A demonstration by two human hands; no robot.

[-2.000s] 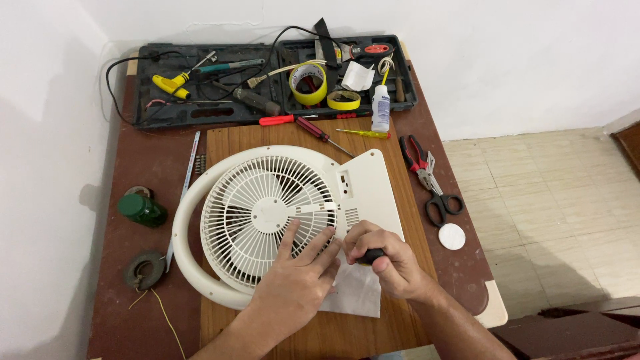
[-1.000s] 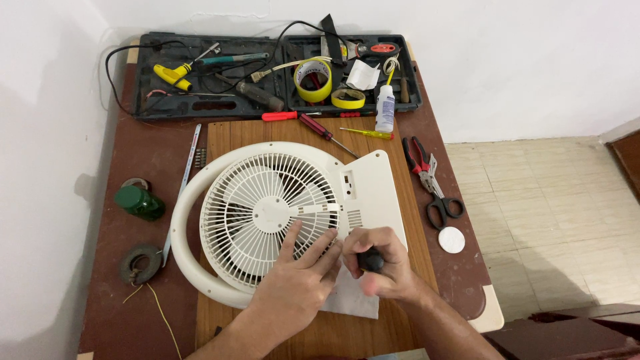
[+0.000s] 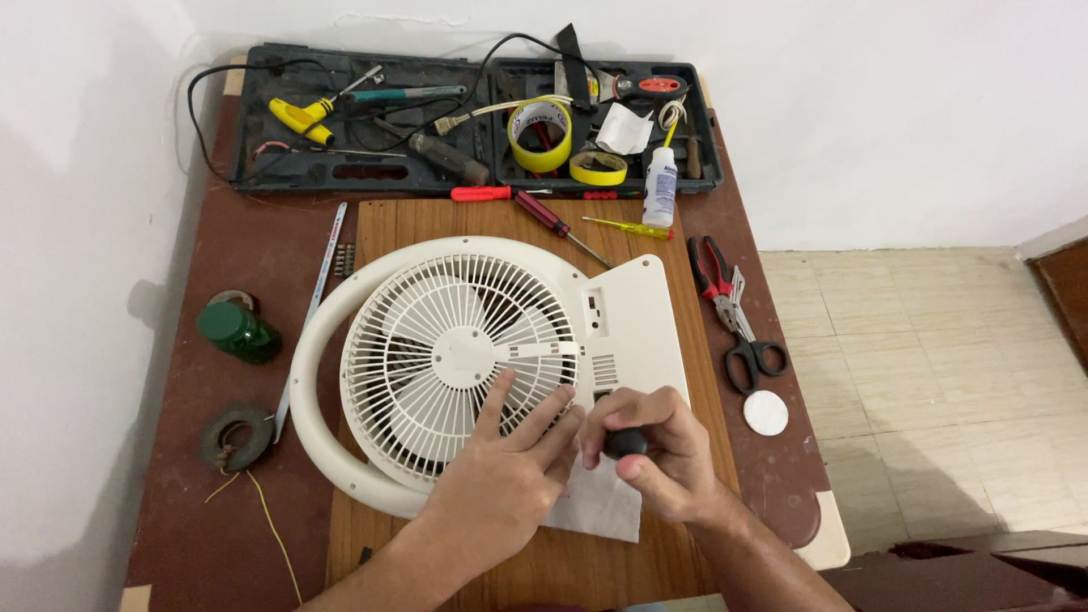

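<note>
A cream plastic fan (image 3: 642,319) with a round slotted grille (image 3: 463,357) lies flat on a wooden board (image 3: 399,223). My left hand (image 3: 510,467) rests palm down on the lower right of the grille, fingers spread. Close beside it, over the lower edge of the fan's base, my right hand (image 3: 654,450) grips a tool by its black rounded handle (image 3: 626,443). The handle points up at the camera, so the tool's shaft and tip are hidden. A white sheet (image 3: 599,506) lies partly under the fan and both hands.
An open black toolbox (image 3: 365,174) with tape rolls, a scraper and screwdrivers spans the back. Screwdrivers (image 3: 544,212) and a white bottle (image 3: 660,187) lie before it. At right are pliers (image 3: 718,280), scissors (image 3: 752,361) and a white disc (image 3: 766,413); at left, a green jar (image 3: 238,330) and hacksaw blade (image 3: 314,314).
My right fingers have shifted around the black handle, which stood more tilted to the right two seconds ago. My left hand stays spread on the grille.
</note>
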